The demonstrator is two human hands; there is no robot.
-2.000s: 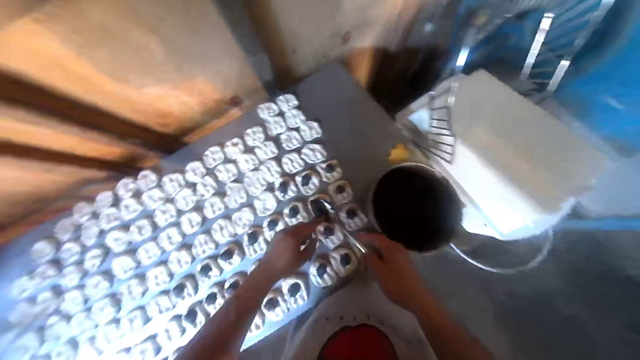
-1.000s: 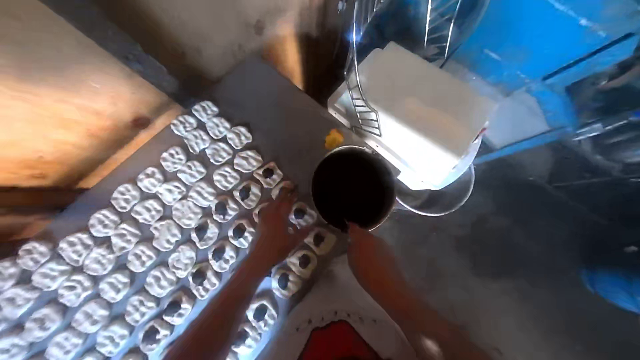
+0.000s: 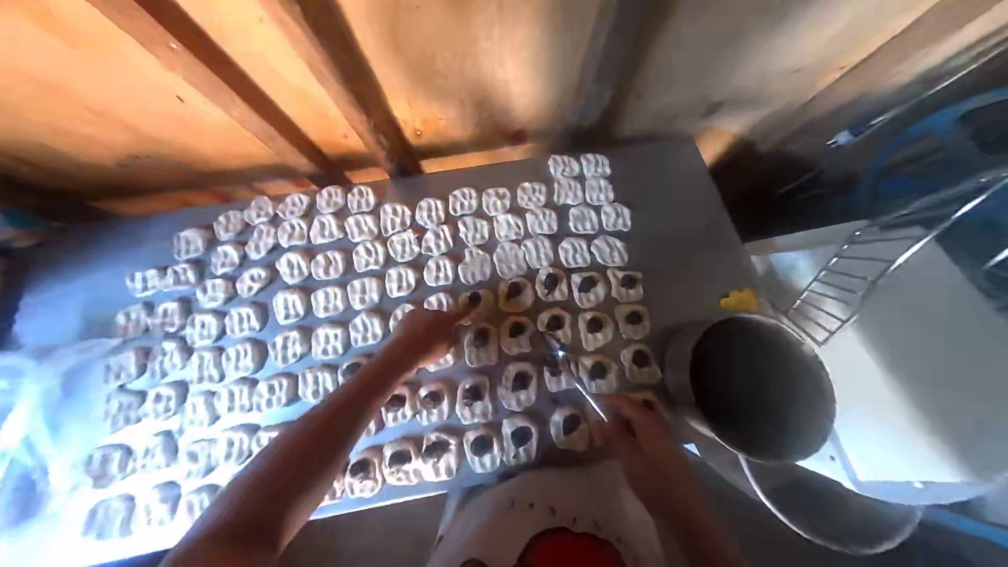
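Note:
Rows of small pale dough pieces [image 3: 365,293] cover a metal table [image 3: 685,205]; those nearer my hands carry a dab of dark filling [image 3: 520,381]. My left hand [image 3: 429,335] reaches across them, its fingertips at a filled piece; whether it grips anything is unclear. My right hand [image 3: 634,421], lower right, is closed on the handle of a metal spoon [image 3: 589,398], whose far end lies over the filled pieces. To its right stands a metal pot [image 3: 760,387] with a dark inside.
A yellow object [image 3: 739,299] lies behind the pot. A white container [image 3: 913,370] stands at the right, with a wire rack [image 3: 835,283] over its edge. A wooden wall [image 3: 472,79] runs along the table's far side.
My right hand has moved from the pot to over the dough pieces, with the spoon showing. My left hand has shifted to another piece. The view has turned towards the table.

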